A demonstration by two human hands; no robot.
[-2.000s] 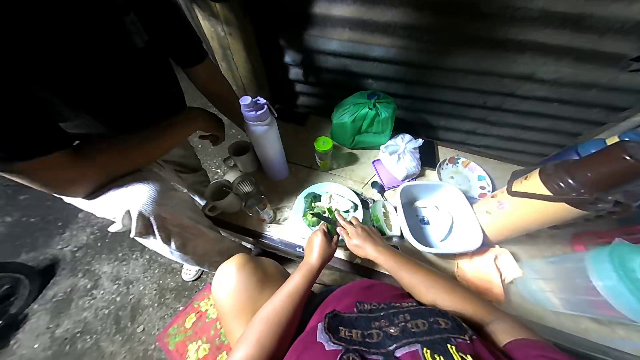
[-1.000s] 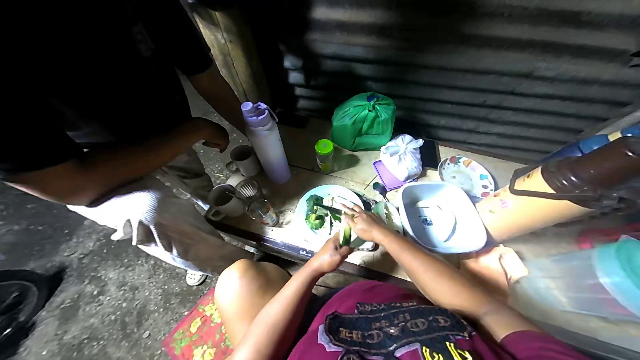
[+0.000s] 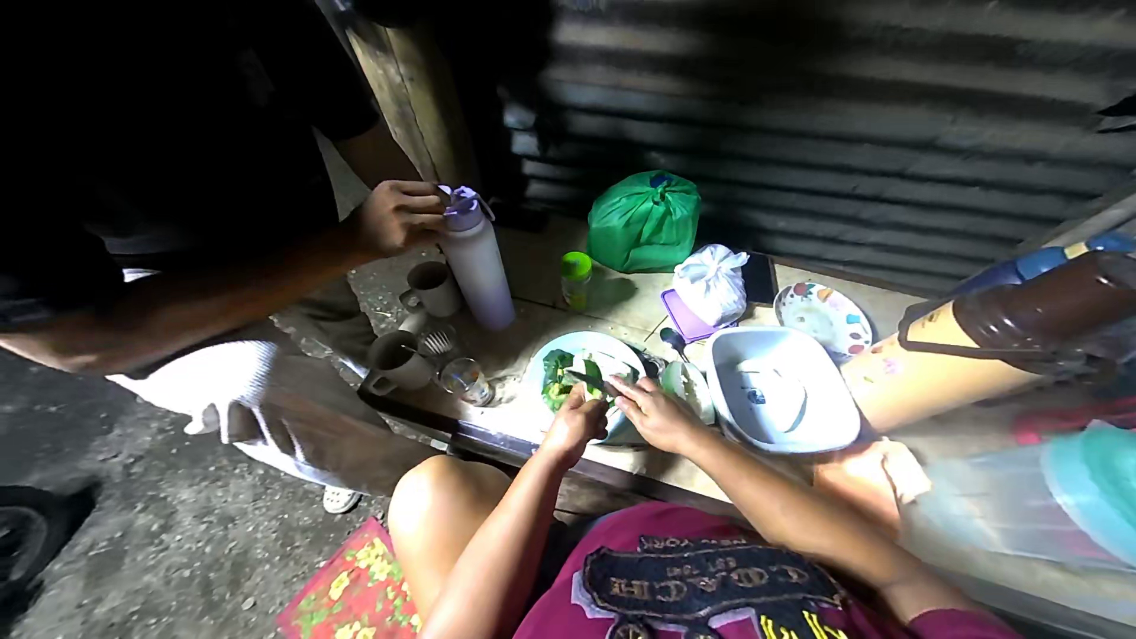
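My left hand (image 3: 577, 424) is closed on something dark and thin, which looks like a knife (image 3: 587, 382), over a round pale plate (image 3: 541, 353). Beside it, my right hand (image 3: 655, 413) has its fingers stretched toward the dark piece and green pieces; whether it grips anything cannot be told. Green leafy vegetable pieces (image 3: 556, 373) and some pale pieces lie on the plate. Just right of the plate are a spoon (image 3: 673, 337) and a bowl or container (image 3: 688, 383) with pale green contents, partly behind my right hand.
A white basin (image 3: 785, 439) and patterned plate (image 3: 824, 319) are at right, near a large flask (image 3: 950, 355). Behind are a green bag (image 3: 645, 222), white bag (image 3: 712, 284) and green-lidded jar (image 3: 576, 280). Mugs (image 3: 399, 359) and a glass (image 3: 466, 382) stand at left. A person's hand (image 3: 404, 217) touches a purple bottle (image 3: 479, 266).
The other person's hand has moved up to the top of the purple bottle. My hands have shifted over the plate; the green piece held upright one second ago is no longer seen that way.
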